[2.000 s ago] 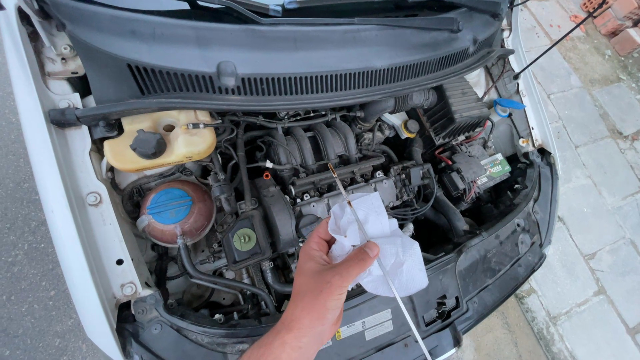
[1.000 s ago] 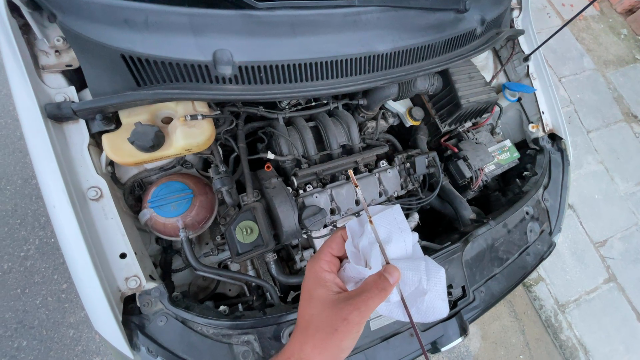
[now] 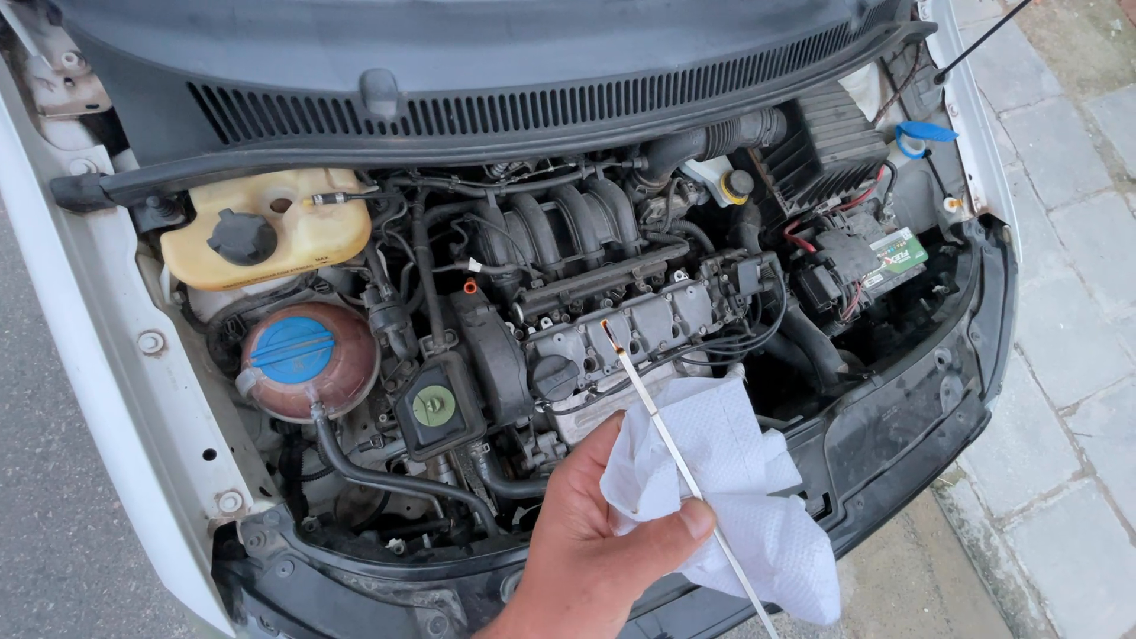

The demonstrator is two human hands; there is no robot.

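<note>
My left hand point(image 3: 612, 541) comes in from the bottom, holding a white, dimpled paper towel point(image 3: 754, 444) between thumb and fingers. A thin metal oil dipstick point(image 3: 667, 437) lies across the towel under my thumb. Its tip, wet with dark brown oil, points up and left and appears over the grey engine cover with its ignition leads point(image 3: 639, 324). The dipstick's other end runs out of the bottom edge. To the left of the tip is a black oil filler cap point(image 3: 556, 378). My right hand is out of view.
Around the engine are a yellowed fluid reservoir point(image 3: 311, 222) with a black cap, a coolant tank with a blue cap point(image 3: 291, 350), a battery point(image 3: 895, 257), an air filter box point(image 3: 825, 146) and an open blue washer cap point(image 3: 929, 131). The black front panel point(image 3: 896, 435) borders the bay.
My left hand and the towel sit lower in the view than two seconds ago. More of the towel is spread out. The dipstick looked dark one second ago and now looks pale.
</note>
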